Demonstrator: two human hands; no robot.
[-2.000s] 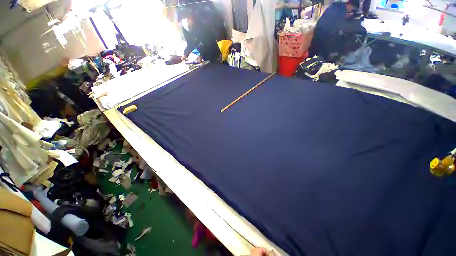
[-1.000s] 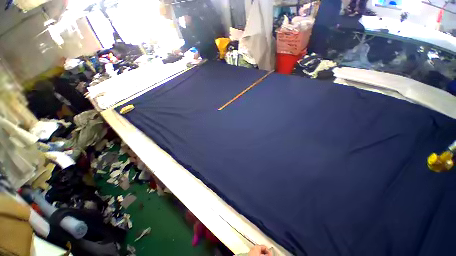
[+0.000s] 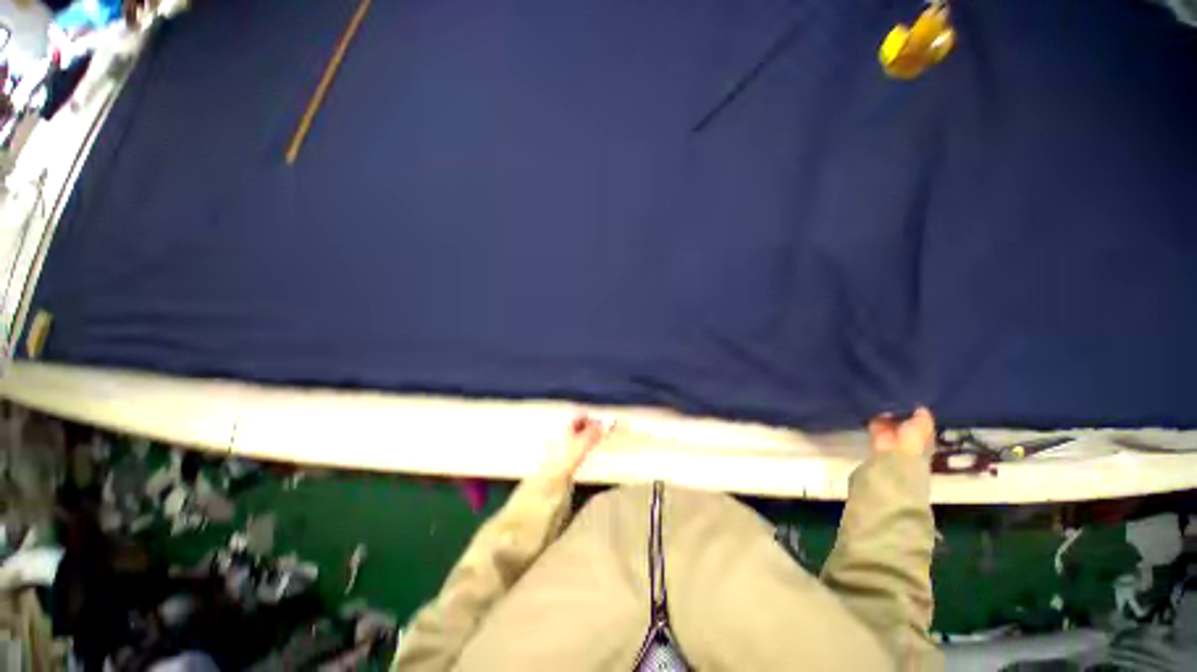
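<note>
The navy fabric [image 3: 525, 223] covers most of the table, its near edge running just behind a pale strip. My right hand [image 3: 903, 429] pinches this near edge, and folds in the cloth run away from the fingers. My left hand [image 3: 584, 436] is low on the pale underlay paper [image 3: 394, 427], just short of the cloth edge; its fingers are small and blurred, so I cannot tell whether they hold anything. Fabric shears [image 3: 965, 460] with dark red handles lie on the pale strip right of my right hand, blades pointing right.
An orange-brown ruler [image 3: 324, 85] lies on the cloth at back left. A yellow connector [image 3: 918, 46] is at the top, on or above the cloth. A pale block weight [image 3: 38, 335] is at the far left corner. Scraps cover the green floor [image 3: 315, 512] below.
The view has swung down and to the right. Both hands, both sleeves and the shears now show; before, only one hand was partly visible at the bottom edge.
</note>
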